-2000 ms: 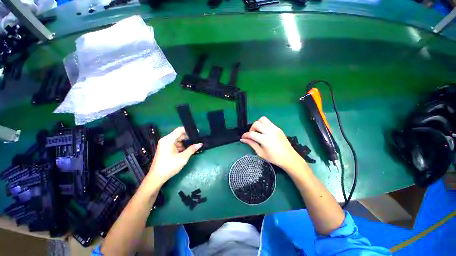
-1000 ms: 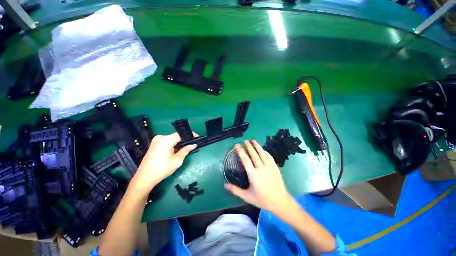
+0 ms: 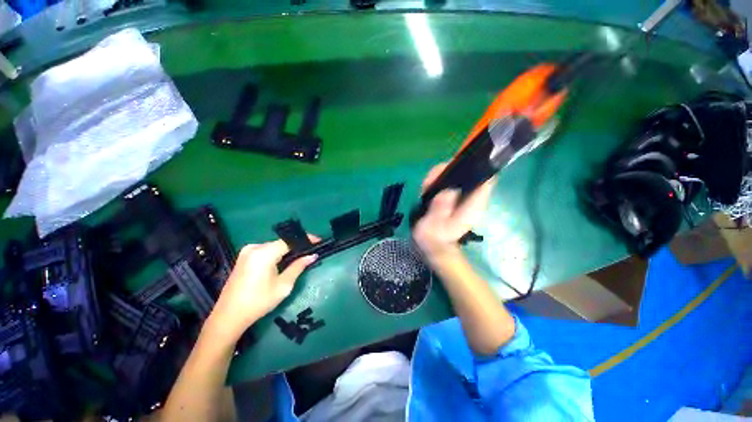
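Note:
My left hand (image 3: 268, 276) holds a black three-pronged bracket (image 3: 338, 237) by its left end, prongs pointing up and away from me. My right hand (image 3: 449, 218) grips the orange and black electric screwdriver (image 3: 503, 124), which is blurred; its orange end points up and right, and its lower end is near the bracket's right end. The bit is not clearly visible. The round screw dish (image 3: 395, 276) sits on the bench just below the bracket, with dark screws in its lower part.
A pile of black brackets (image 3: 185, 255) lies at left, below a bubble-wrap bag (image 3: 103, 124). A single bracket (image 3: 268, 134) lies further up the bench. Small black clips (image 3: 298, 325) lie left of the dish. A black bulk (image 3: 660, 189) sits at far right. The screwdriver cord (image 3: 534, 239) hangs at right.
My right hand has left the dish and taken hold of the screwdriver, lifting it off the bench towards the bracket. My left hand still holds the bracket. The view has shifted to the right.

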